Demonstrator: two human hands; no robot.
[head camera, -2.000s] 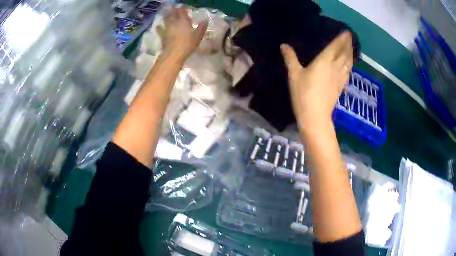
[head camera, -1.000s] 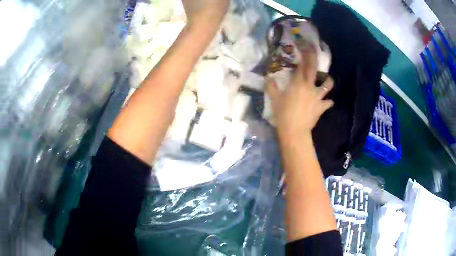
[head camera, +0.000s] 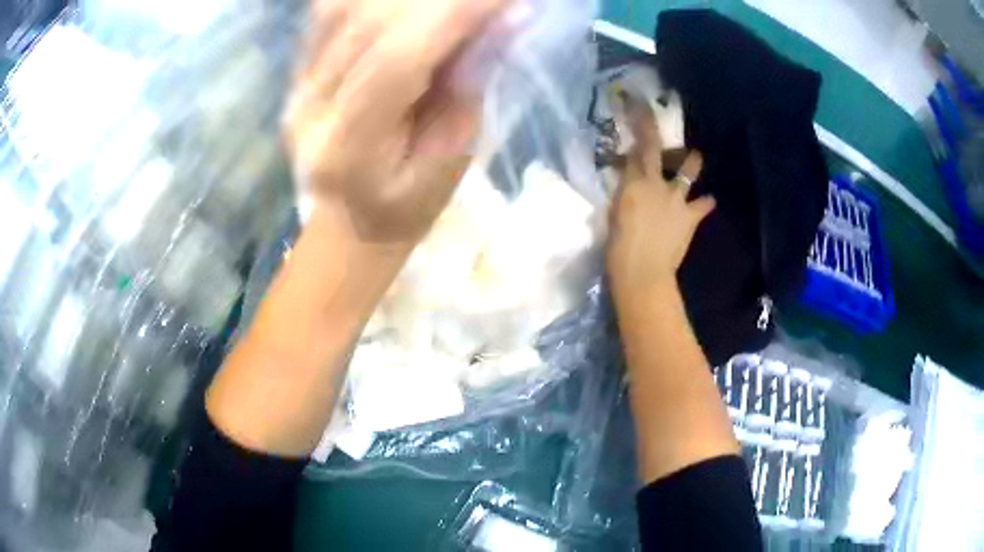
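The open clear parts bag (head camera: 540, 372) lies in front of me, full of off-white blocks (head camera: 491, 253). My left hand (head camera: 388, 119), blurred, is above the bag's far left part, its fingers curled on the lifted clear film. My right hand (head camera: 653, 221) is palm down at the bag's right side, fingers spread and pointing away. Its fingertips touch a small white and dark patterned item (head camera: 637, 102) beside the black cloth (head camera: 745, 183). What that item is cannot be told.
A tall shiny stack of clear trays (head camera: 119, 291) stands at the left. A parts tray with stemmed inserts (head camera: 777, 442), white pieces (head camera: 876, 474) and white sheets (head camera: 955, 464) are at the right. A blue tray (head camera: 852, 259) is behind them. A clear tray's corner (head camera: 513, 528) shows at the bottom.
The black cloth has moved right from its first place. Since a second ago, my left hand has come nearer and the bag film has risen beside it. My right hand remains beside the cloth.
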